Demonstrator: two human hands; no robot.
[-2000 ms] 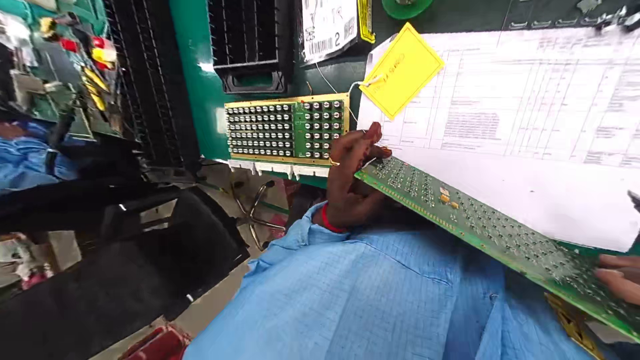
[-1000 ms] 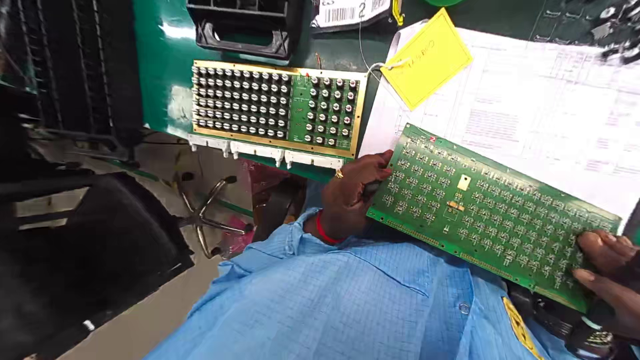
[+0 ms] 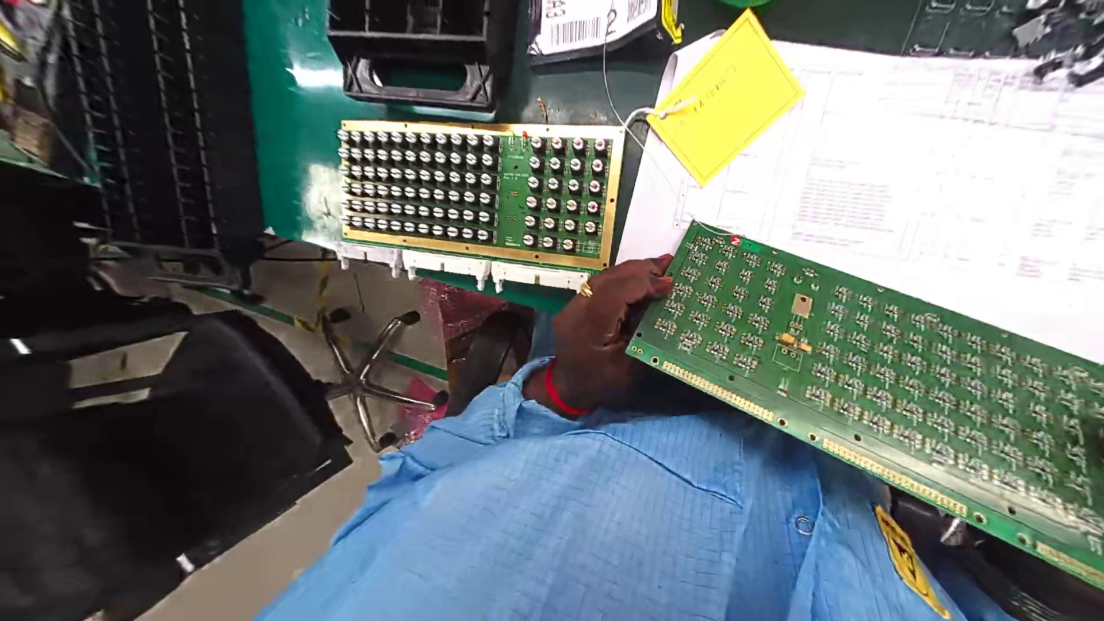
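Observation:
My left hand [image 3: 604, 332], with a ring and a red wrist band, grips the left end of a green printed circuit board [image 3: 862, 379]. The board slants down to the right, with its face of many small soldered parts toward me, and runs out of the frame. My right hand is out of view. Up and left of my left hand, a second circuit board [image 3: 509, 194] with rows of round silver-and-black components and white connectors along its near edge lies on the green bench. A yellow tag [image 3: 726, 97] on a white string lies beyond the held board.
Printed paper sheets [image 3: 862, 164] lie beyond the held board. A black plastic bin [image 3: 418, 52] and a labelled package [image 3: 591, 28] stand at the back. Black slotted racks [image 3: 151, 129] are at the left. Below are a chair base [image 3: 362, 379] and a black chair [image 3: 155, 457].
The held board was seen nearly edge-on at first; its face is now turned toward the camera. My right hand, on the board's right end in both earlier frames, has left the view.

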